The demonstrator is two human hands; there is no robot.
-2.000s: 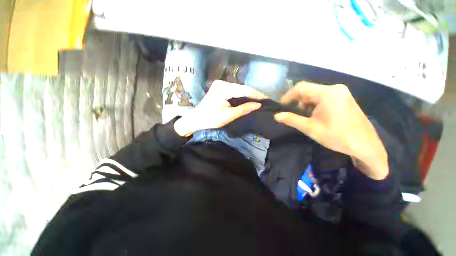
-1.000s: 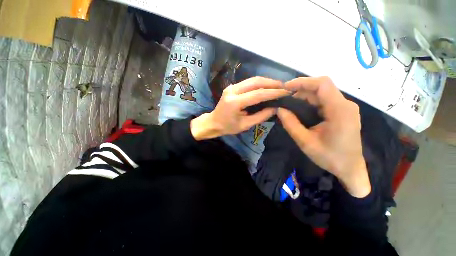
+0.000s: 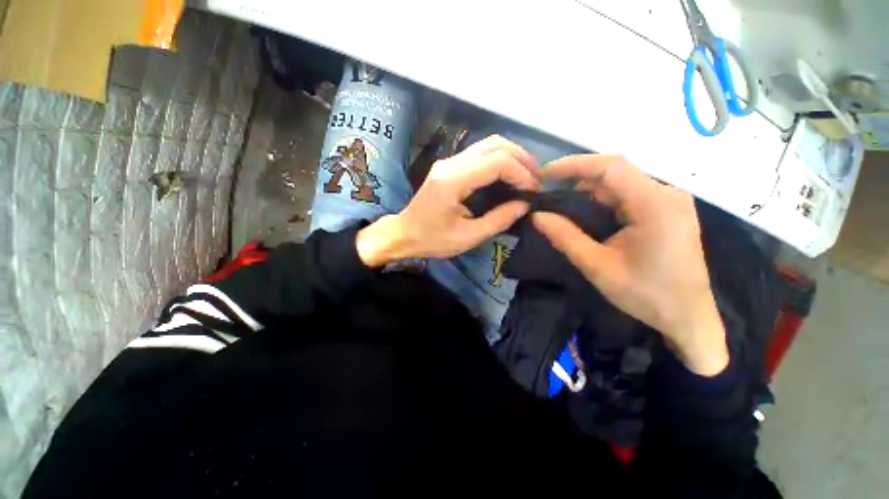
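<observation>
A dark fabric piece (image 3: 575, 216) is held up over the lap, below the front edge of the white table. My left hand (image 3: 453, 203) pinches its left end between thumb and fingers. My right hand (image 3: 638, 249) pinches it just beside, with the thumb below and the fingers above. The fingertips of both hands nearly meet at a narrow dark edge. The part of the fabric inside my palms is hidden.
Scissors with blue handles (image 3: 719, 90) lie on the white table (image 3: 546, 73) at the right. A white box (image 3: 814, 185) is at its right end. Dark fabric (image 3: 624, 375) is heaped right of the lap. Cardboard (image 3: 58, 44) with orange tape is upper left.
The view has shifted, showing the scissors more fully than at first. Both hands still hold the fabric; their fingertips have come together, and more fabric now hangs below the right thumb than a second ago.
</observation>
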